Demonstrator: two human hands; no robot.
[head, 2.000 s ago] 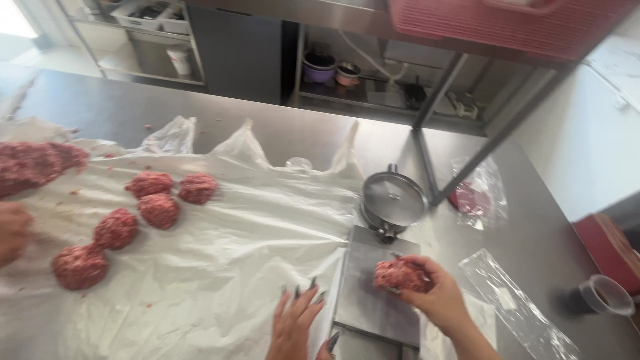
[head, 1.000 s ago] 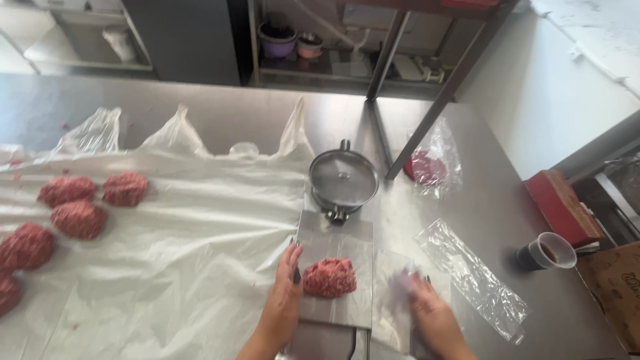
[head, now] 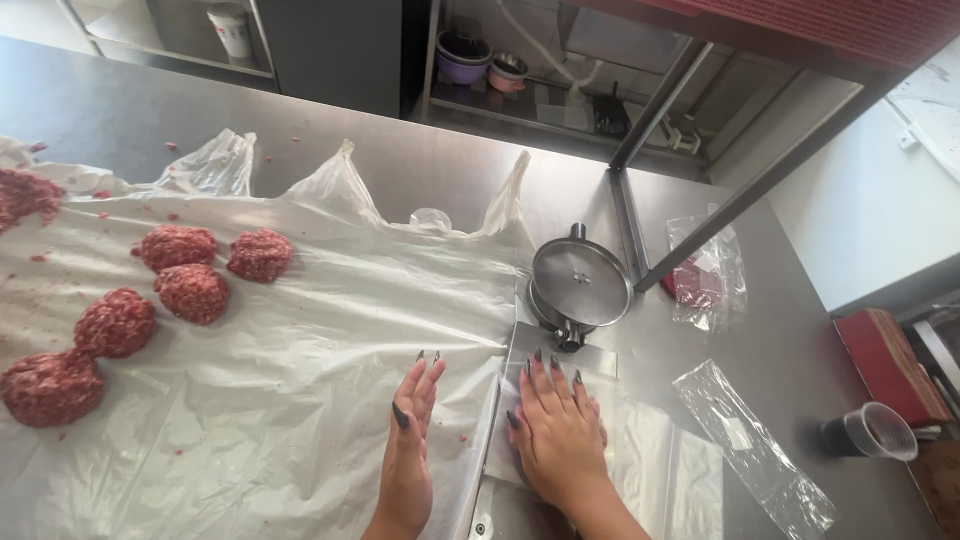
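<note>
My right hand lies palm down, fingers spread, on a clear plastic sheet over a ball of ground meat, which is mostly hidden under it on a flat metal plate. To its left, my left hand is raised on edge with nothing in it, fingers apart, above the white plastic sheeting. Behind the plate stands a round metal press with handles. Several balls of ground meat rest on the sheeting at the left, beside a larger heap of meat.
Metal rack legs rise from the steel table behind the press. Right of the plate lie clear plastic sheets, an empty-looking plastic sleeve and a bag with something red. A plastic cup of dark liquid stands near the right edge.
The meat portion, held in my right hand at first, lay uncovered on the plate one second ago; plastic now covers it. My right hand has come from the right onto it, and my left has moved off the plate's side.
</note>
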